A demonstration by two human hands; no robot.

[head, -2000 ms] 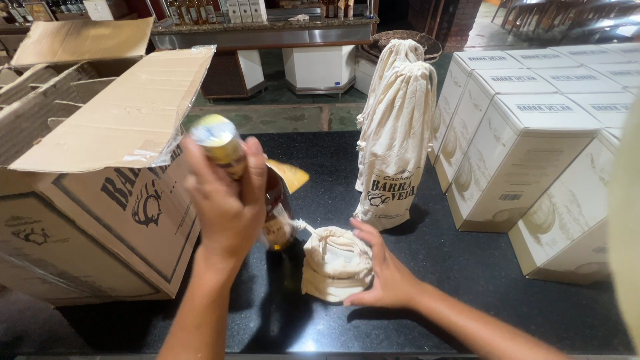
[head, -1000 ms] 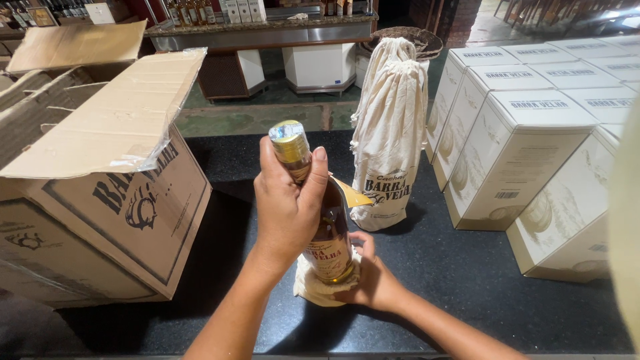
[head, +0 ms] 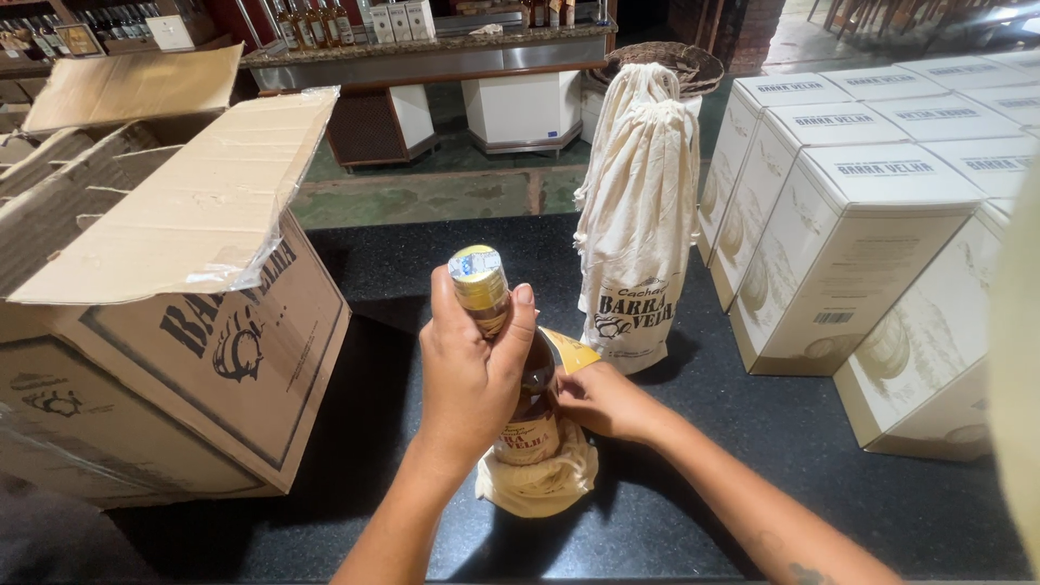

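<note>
My left hand (head: 479, 357) grips the neck of a glass liquor bottle (head: 530, 435) with a yellow cap. The bottle stands upright, its base inside a bunched cream cloth bag (head: 540, 483) on the black countertop. A yellow paper tag (head: 573, 351) hangs from its neck. My right hand (head: 605, 398) is at the bottle's right side, just above the bag's gathered edge; its fingertips are partly hidden behind the bottle, so its hold is unclear. Tall cloth drawstring bags (head: 638, 244) with printing, full in shape, stand behind my right hand.
An open cardboard carton (head: 203, 366) with dividers stands at the left, its flap (head: 187, 179) reaching over the counter (head: 390, 536). Rows of white bottle boxes (head: 861, 236) fill the right side. Beyond are a wicker basket (head: 703, 69) and a granite-topped bar (head: 455, 45) with bottles.
My left hand has brought the bottle right, from beside the bunched bag into it. My right hand has moved from the bag's side up along the bottle.
</note>
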